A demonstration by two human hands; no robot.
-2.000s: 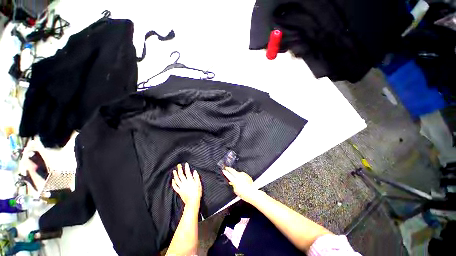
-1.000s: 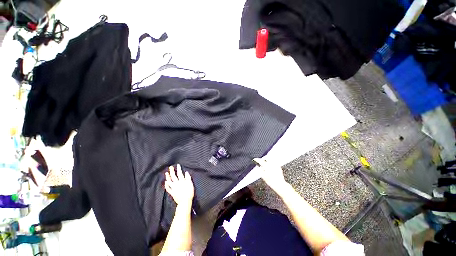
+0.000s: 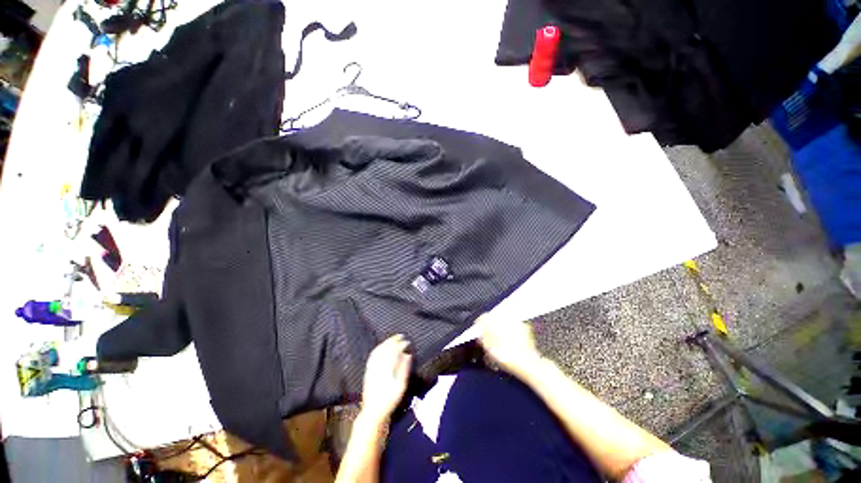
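Observation:
A dark jacket [image 3: 231,311] lies open on the white table, with its finely striped lining [image 3: 359,241] facing up. A small label [image 3: 435,272] lies on the lining. My left hand [image 3: 387,377] is at the jacket's near edge, fingers curled over the cloth and pinching it. My right hand [image 3: 507,344] is at the table's front edge, just right of the hem. Its fingers are bent and blurred, and whether they hold cloth cannot be told.
A black hanger [image 3: 353,91] lies behind the jacket. A black garment [image 3: 189,104] with a strap lies at the left. A red thread cone [image 3: 544,57] stands by a black garment pile [image 3: 661,66]. A purple cone [image 3: 45,312] is far left. A metal frame [image 3: 755,401] stands on the floor at right.
My left hand has moved from flat on the lining to the near edge, fingers now curled. My right hand moved from the label to the hem, then nearer me along the table edge.

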